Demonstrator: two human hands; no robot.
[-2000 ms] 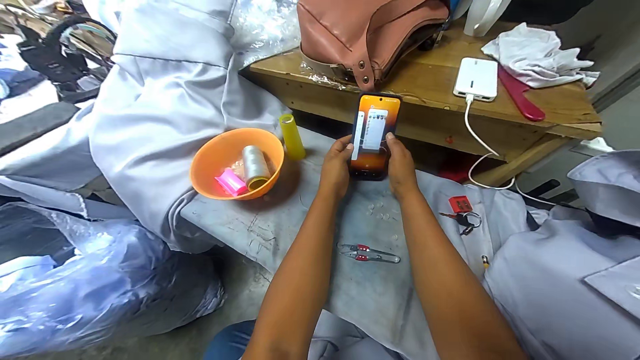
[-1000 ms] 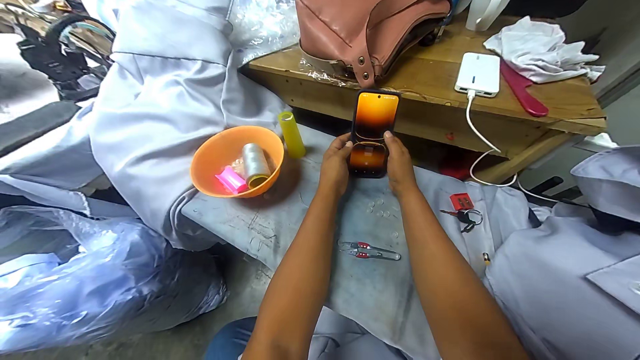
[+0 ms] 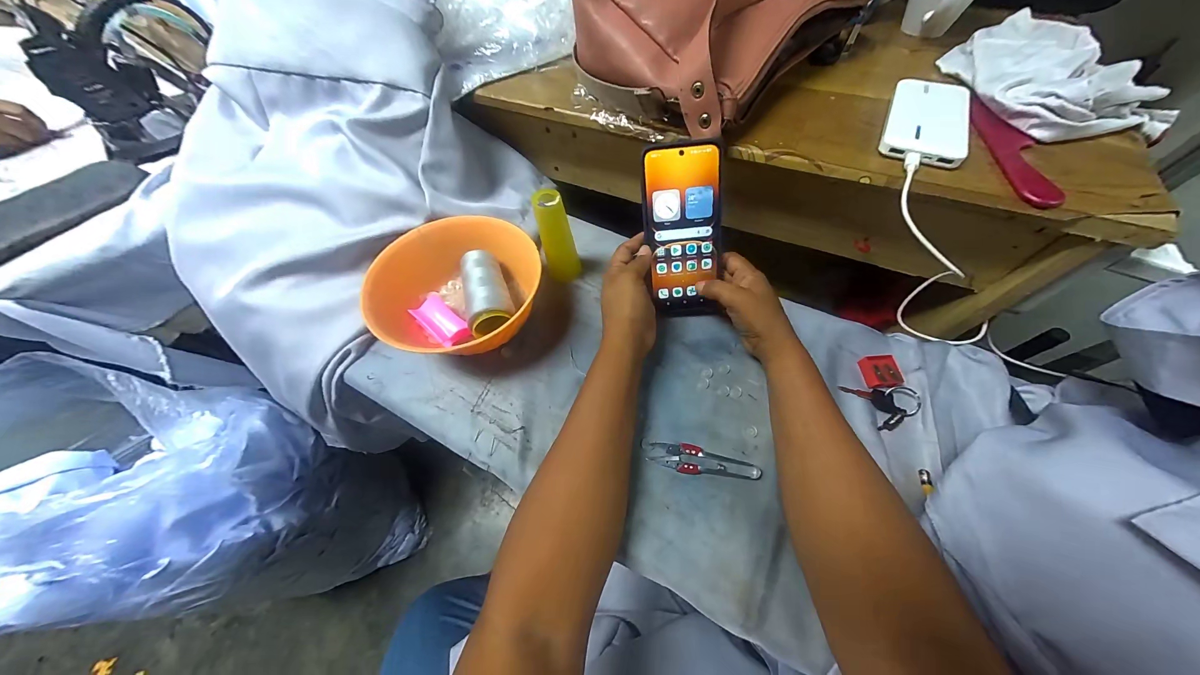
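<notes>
A smartphone (image 3: 682,225) stands upright between my hands, its lit screen showing a home screen with app icons. My left hand (image 3: 626,286) grips its lower left edge. My right hand (image 3: 745,300) holds the lower right side, the thumb over the bottom of the screen. Nearer to me, between my forearms, thread snips (image 3: 703,461) with red parts lie on the grey cloth-like surface (image 3: 694,534), and several small clear round pieces (image 3: 722,382) lie beyond them. An orange bowl (image 3: 384,291) to the left holds a grey thread cone (image 3: 483,286) and a pink item (image 3: 439,321).
A yellow-green thread cone (image 3: 557,234) stands beside the bowl. On the wooden shelf (image 3: 797,178) are a brown bag (image 3: 647,47), a white power bank (image 3: 926,122) with cable, a white cloth (image 3: 1055,75) and a red-handled tool (image 3: 1017,164). Keys (image 3: 886,401) lie right; pale fabric (image 3: 300,187) is piled left.
The phone's screen has gone from an overview of open windows, through a plain orange view, to a home screen with icons. Both hands have stayed on the phone.
</notes>
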